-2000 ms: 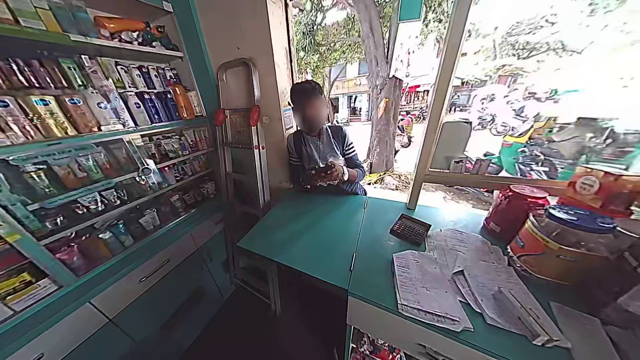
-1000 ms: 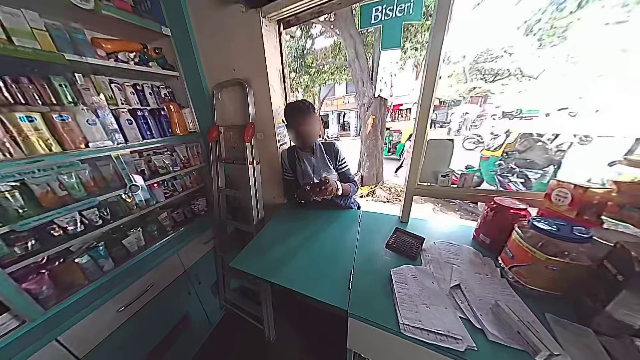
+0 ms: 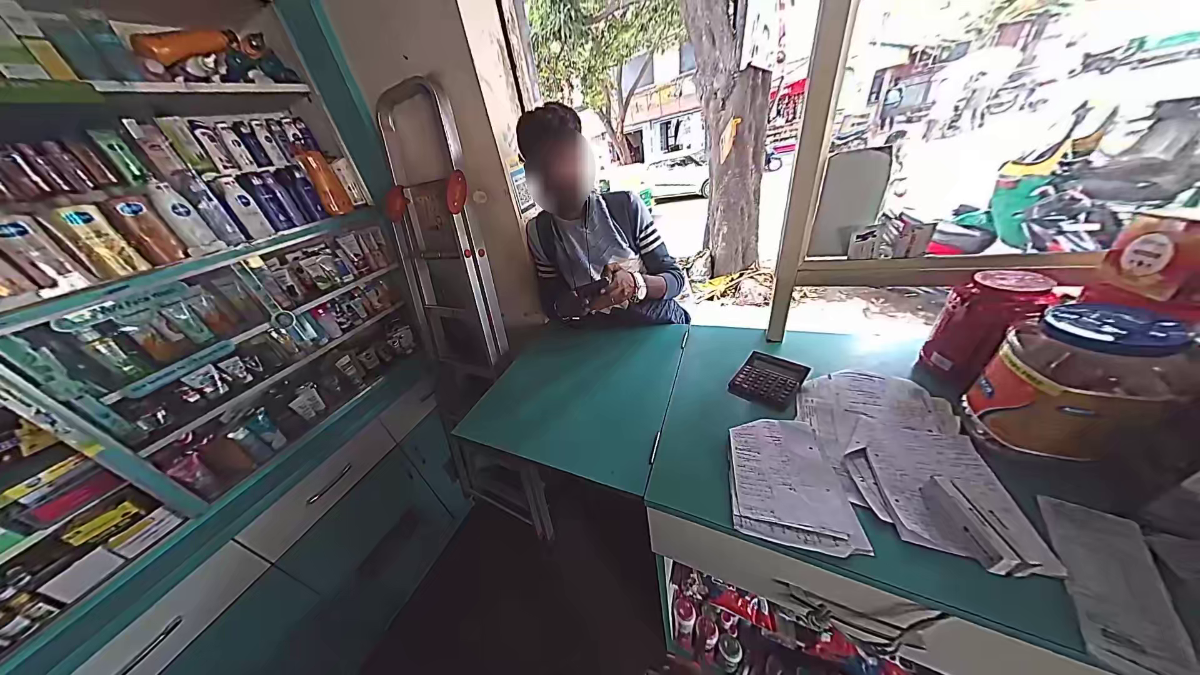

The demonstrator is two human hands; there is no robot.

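Note:
Neither my left hand nor my right hand shows in the head view. Ahead of me is a green counter (image 3: pixel 581 403) with a hinged section on its left. A black calculator (image 3: pixel 769 379) lies on the right section. Beside it, written paper sheets (image 3: pixel 797 483) lie in overlapping piles, and a narrow stack of paper or a thin box (image 3: pixel 975 525) rests on them at the right. Across the counter a person (image 3: pixel 600 234) leans at its far edge and holds a dark object, perhaps a phone (image 3: pixel 589 289), in their hands.
Shelves of bottles and tubes (image 3: pixel 234 202) line the left wall above drawers (image 3: pixel 309 487). A folded metal ladder (image 3: pixel 450 253) leans beside them. A red jar (image 3: pixel 984 323) and a large blue-lidded tub (image 3: pixel 1078 375) stand at the right. A window post (image 3: pixel 811 169) rises behind the counter.

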